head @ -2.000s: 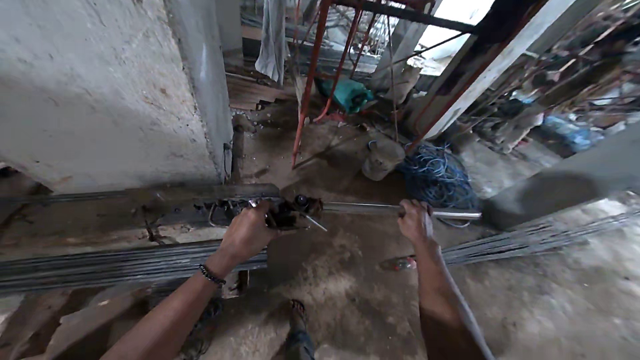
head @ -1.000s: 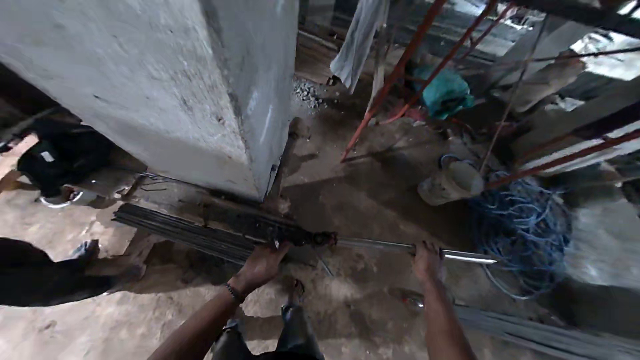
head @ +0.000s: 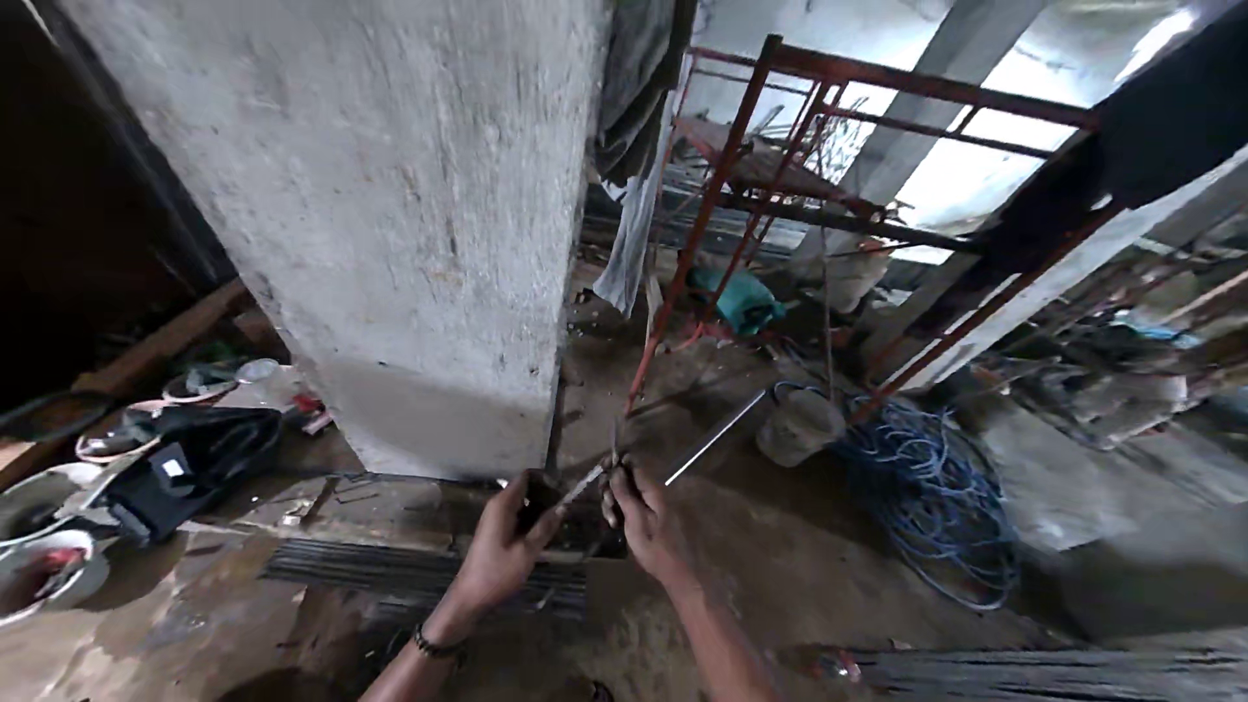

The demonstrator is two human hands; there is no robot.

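My left hand (head: 512, 536), with a dark bracelet at its wrist, has its fingers closed around a thin metal piece (head: 582, 484) that slants up to the right. The other end of this piece is at my right hand (head: 634, 507), whose fingers are curled on it. What else the fingers hold is hidden. Just beyond my right hand, a bright metal bar or pipe (head: 717, 437) slants up to the right. Beneath my hands lie a wooden board (head: 390, 507) and a bundle of thin steel rods (head: 390, 575).
A concrete column (head: 429, 244) stands ahead on the left. Red scaffold frames (head: 717, 195) rise beyond. A bucket (head: 799, 426) and a tangled blue hose or rope (head: 926, 497) lie to the right. Buckets (head: 58, 575) and a black bag (head: 195, 468) are at left, more rods (head: 1053, 673) at lower right.
My right hand has let go of the long metal bar and moved left, close to my left hand. My hands now hold a thin metal piece. The view has shifted.
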